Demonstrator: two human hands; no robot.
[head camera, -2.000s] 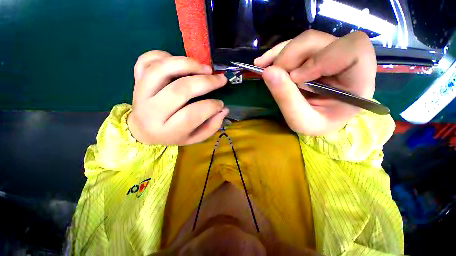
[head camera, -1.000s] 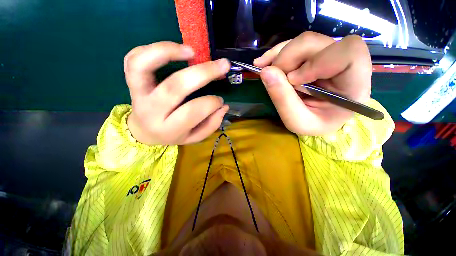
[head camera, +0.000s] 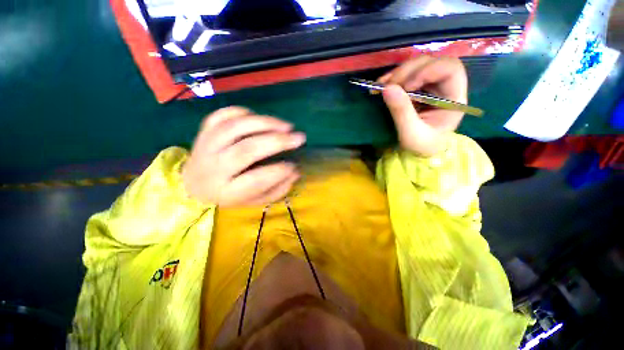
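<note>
A glossy black display panel (head camera: 383, 15) lies in a red frame (head camera: 287, 74) at the top of the view, cut off by the upper edge. A dark bar (head camera: 342, 42) runs along its near edge. A small silver piece (head camera: 202, 87) shows at its lower left corner. My right hand (head camera: 427, 99) holds thin tweezers (head camera: 438, 102) just below the frame, tips pointing left; I cannot tell if anything is at the tips. My left hand (head camera: 243, 156) is in front of my body, below the frame, fingers curled and slightly apart; I see nothing in it.
The green work surface (head camera: 61, 89) spreads around the frame. A long white board (head camera: 554, 96) with blue specks (head camera: 590, 56) lies at the right. Red items (head camera: 549, 152) show below it. A grey floor with a yellow line (head camera: 82, 182) shows at the lower left.
Both hands have moved away from the panel's lower left corner, the left hand down and away from the tweezers. The view has shifted, showing more of the panel's near edge and the white board.
</note>
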